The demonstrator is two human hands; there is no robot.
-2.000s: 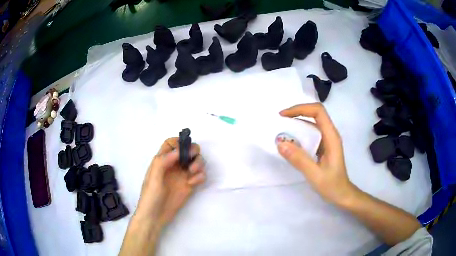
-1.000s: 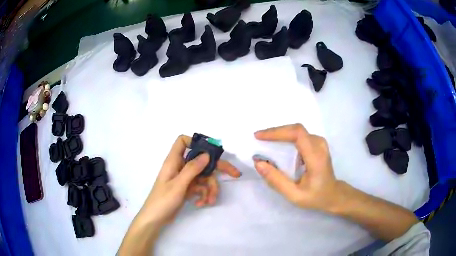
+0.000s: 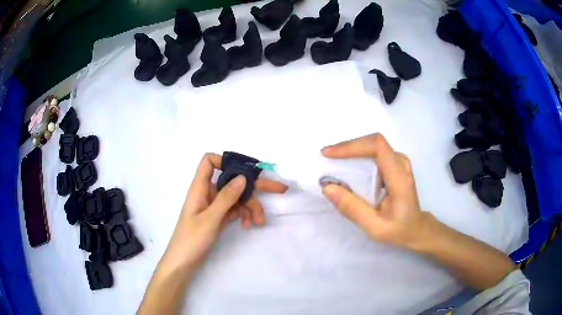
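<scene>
My left hand (image 3: 223, 198) is shut on a squarish black part (image 3: 239, 175), held near the middle of the white sheet. The teal hub (image 3: 267, 167) of a dispensing needle lies at the part's upper right edge. Its thin point runs over the part's face. My right hand (image 3: 377, 195) is curved around a glue bottle (image 3: 352, 178), nearly lost against the white sheet, with a greyish end at the thumb. The bottle's body between the hub and my right hand is hard to make out.
Joined black assemblies (image 3: 285, 42) stand in rows along the far edge. A rounded black part (image 3: 403, 61) and a pointed black piece (image 3: 388, 85) lie right of centre. Squarish parts (image 3: 124, 239) and a phone (image 3: 35, 197) lie left. More parts (image 3: 467, 166) lie by the right blue bin (image 3: 535, 104).
The black part first was edge-on, away from the needle; it turned face-up and met the needle tip. Since one second ago, the hub has shifted slightly outward from the part. The view also shifted.
</scene>
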